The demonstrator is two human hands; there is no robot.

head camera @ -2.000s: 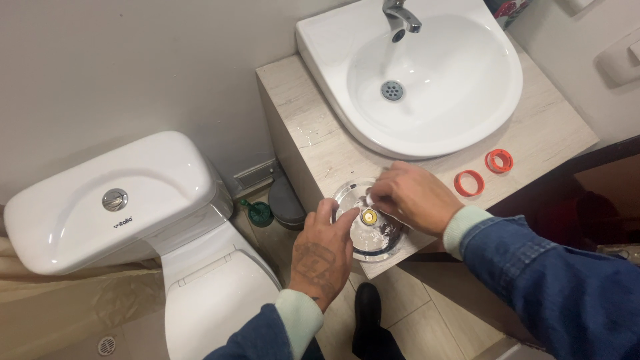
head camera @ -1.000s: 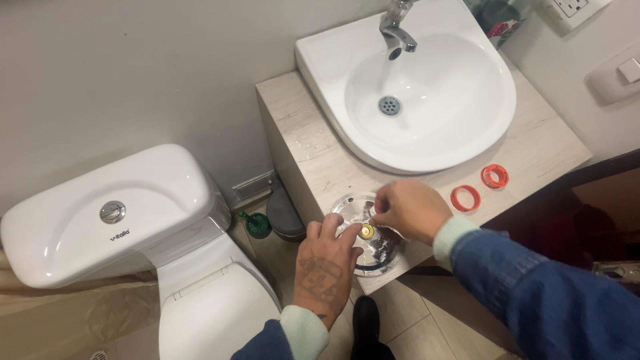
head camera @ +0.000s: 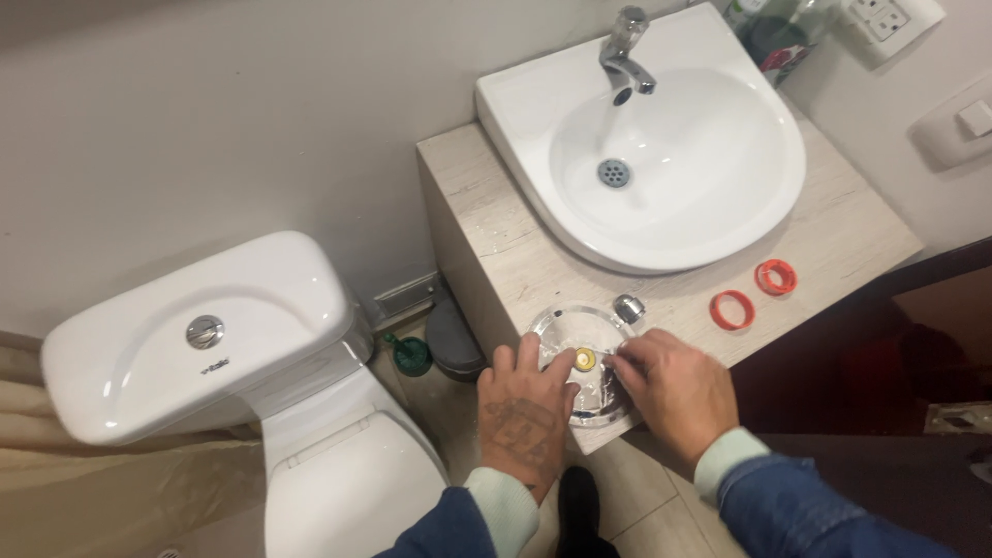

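Note:
A round, shiny chrome disc-like fixture (head camera: 585, 329) lies at the front left corner of the wood-look countertop, with a brass-coloured threaded ring (head camera: 585, 359) at its centre. My left hand (head camera: 527, 403) rests on the fixture's left side, fingertips beside the brass ring. My right hand (head camera: 678, 387) is at its right side, thumb and forefinger pinched close to the ring; whether something thin is between them I cannot tell. Just behind the fixture sits a small chrome fitting (head camera: 628, 308). Two red plastic rings, one nearer (head camera: 731, 310) and one farther (head camera: 776, 277), lie to the right.
A white washbasin (head camera: 682, 170) with a chrome faucet (head camera: 626, 66) stands on the countertop (head camera: 845, 209). Bottles (head camera: 787, 39) are behind it. To the left is a white toilet (head camera: 194, 341). A green brush holder (head camera: 411, 356) and a grey bin (head camera: 453, 337) stand on the floor.
The small chrome fitting now shows behind the fixture, where I cannot make it out in the earlier frames. My right hand has shifted slightly toward the fixture's front right.

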